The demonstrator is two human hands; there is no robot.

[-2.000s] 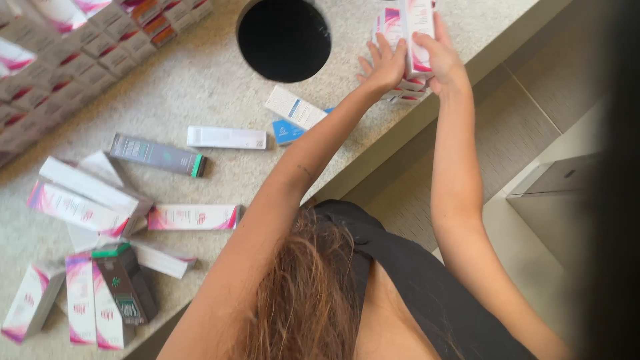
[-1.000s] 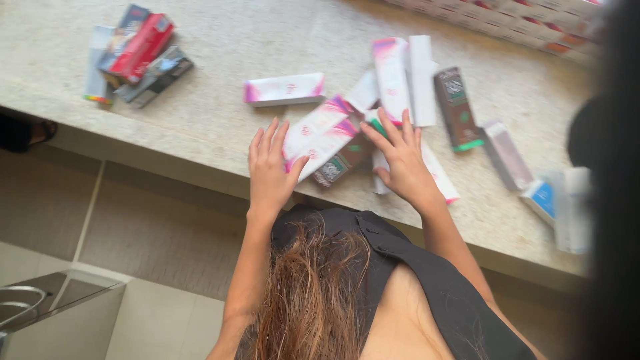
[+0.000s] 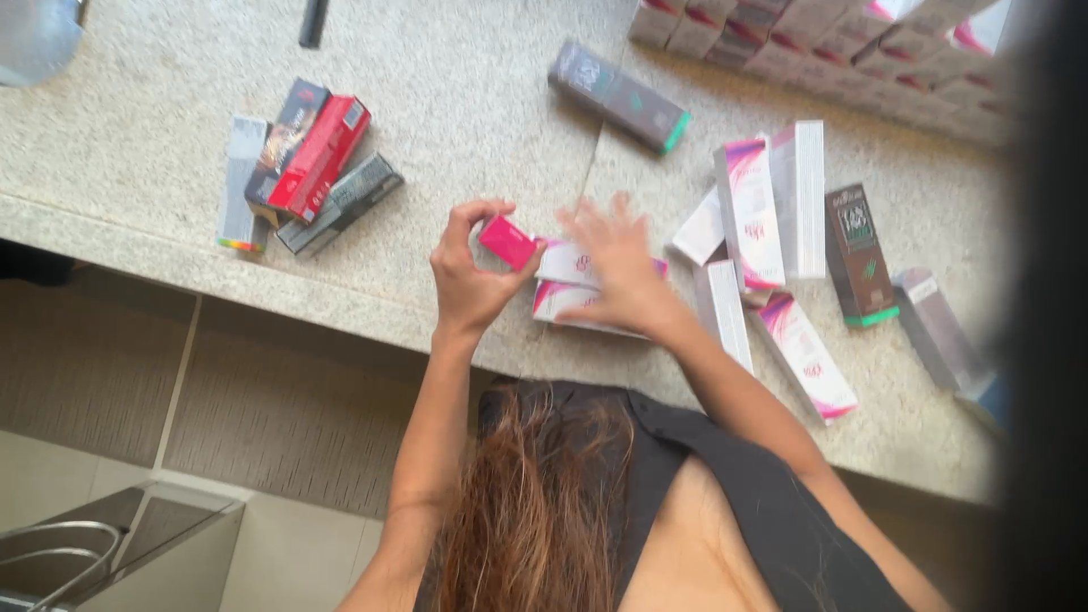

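My left hand [image 3: 476, 272] holds a small carton by its bright pink end [image 3: 508, 242] between thumb and fingers. Just right of it, two white-and-pink cartons [image 3: 568, 262] lie side by side on the counter. Over them is my right hand [image 3: 619, 268], blurred, fingers spread; whether it touches them I cannot tell. To its right lie several loose white-and-pink cartons [image 3: 752, 217], some overlapping. A brown carton with a green end [image 3: 860, 255] lies beyond them, and another brown carton [image 3: 620, 98] lies farther back.
On the stone counter [image 3: 476, 110], a red carton [image 3: 321, 157] rests among dark cartons and a pale one at left. Stacked cartons [image 3: 816, 59] stand at back right. A pale purple carton [image 3: 939, 327] lies at right. The counter's front edge [image 3: 340, 314] runs below my hands.
My left hand, laid on cartons a second ago, now grips a pink-ended one. A brown carton that lay beneath the cartons by my hands is no longer seen there; one now lies farther back.
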